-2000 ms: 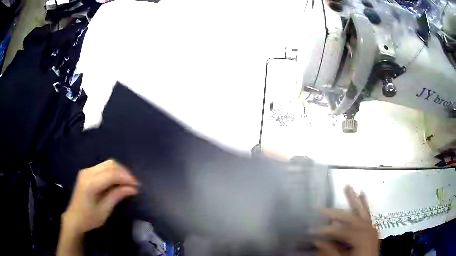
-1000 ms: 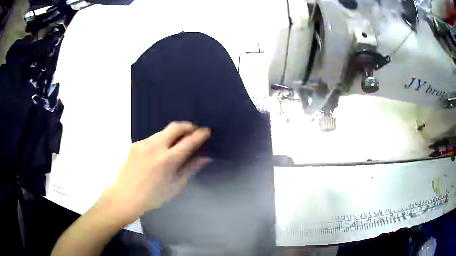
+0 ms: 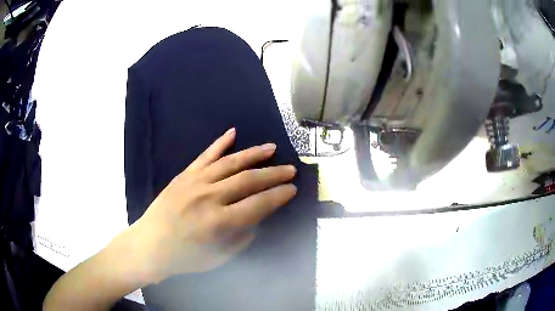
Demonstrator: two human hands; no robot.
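A black fabric piece (image 3: 207, 91) with a rounded far end lies on the white table, left of the sewing machine's needle area. Its near part looks grey and runs out of the bottom edge of the picture. My left hand (image 3: 213, 206) lies palm down on the fabric with its fingers spread, pointing right and away from me. It presses on the piece and does not pinch it. My right hand is not in view.
The off-white sewing machine head (image 3: 450, 79) looms at the right, with a tension knob (image 3: 502, 155) on its front. The white table (image 3: 377, 261) has a printed scale near its edge. A black fabric heap (image 3: 18, 176) lies at the far left.
The fabric, earlier slanted across the table, now lies lengthwise with its rounded end away from me. My left hand has flattened and spread on it. My right hand has left the picture. The machine appears closer.
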